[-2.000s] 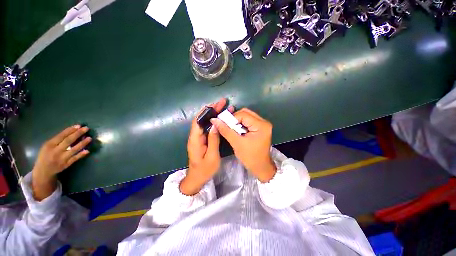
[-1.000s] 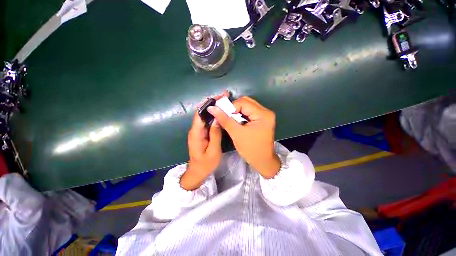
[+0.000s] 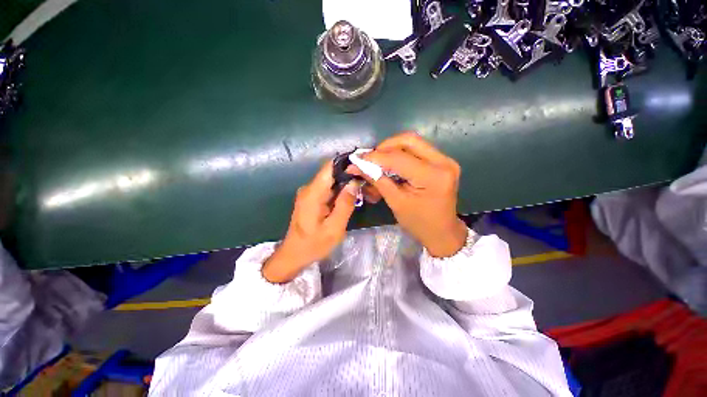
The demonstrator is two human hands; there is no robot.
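Note:
My left hand (image 3: 318, 219) holds a small dark unit (image 3: 342, 167) above the table's front part. A silver clip handle (image 3: 359, 195) sticks out below the unit beside my left fingers. My right hand (image 3: 422, 186) pinches a small folded white wipe (image 3: 367, 165) against the unit's upper side. The fingers and the wipe hide most of the unit's face.
A glass bottle with a metallic conical top (image 3: 348, 66) stands on the dark-green table (image 3: 194, 93), beside a white sheet (image 3: 380, 17). A pile of clips (image 3: 535, 35) lies at the upper right. A clamped unit (image 3: 618, 101) lies below it. Other people's sleeves (image 3: 655, 225) show at both sides.
The view has shifted, so the bottle sits further right. My hands have turned the unit, a clip handle now shows below it, and the wipe has moved onto its upper side.

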